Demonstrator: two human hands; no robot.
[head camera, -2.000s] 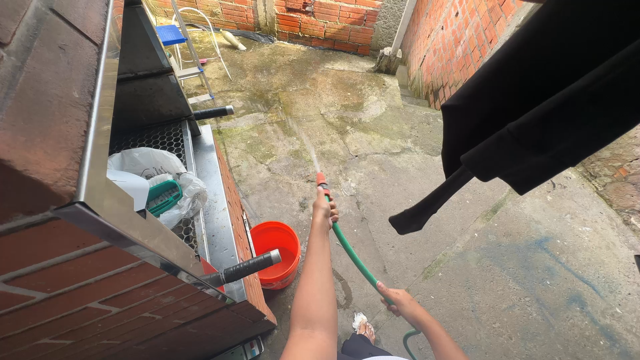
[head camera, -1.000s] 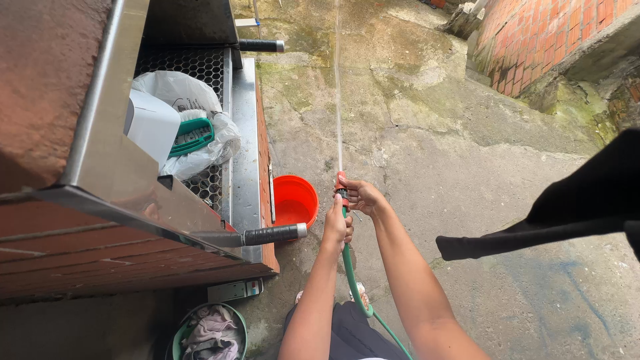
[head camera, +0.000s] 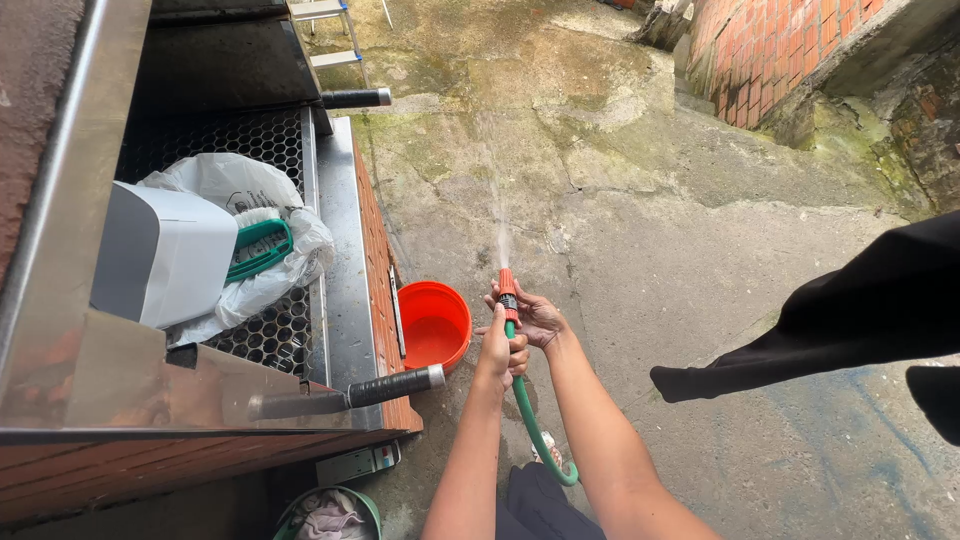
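My left hand (head camera: 504, 351) is closed around a green garden hose (head camera: 529, 420) just below its orange and black spray nozzle (head camera: 508, 294). Beside and partly behind the nozzle is my right hand (head camera: 538, 319), its fingers against the collar; how firmly it grips there is hard to see. Water sprays from the tip, away from me, over the concrete floor (head camera: 645, 247). An orange-red bucket (head camera: 433, 326) stands on the floor just left of my hands, against the brick base.
At left, a metal grate (head camera: 274, 330) holds a plastic bag (head camera: 304, 244), a white container (head camera: 191, 247) and a green brush (head camera: 259, 251). A wrapped handle (head camera: 394, 385) juts out. Black cloth (head camera: 847, 300) hangs right. A stepladder (head camera: 335, 58) and a cloth-filled tub (head camera: 330, 514) stand nearby.
Two seconds ago my right hand held the hose lower down; it came up to the nozzle by one second ago. The spray now fans wider than the thin jet of one second ago.
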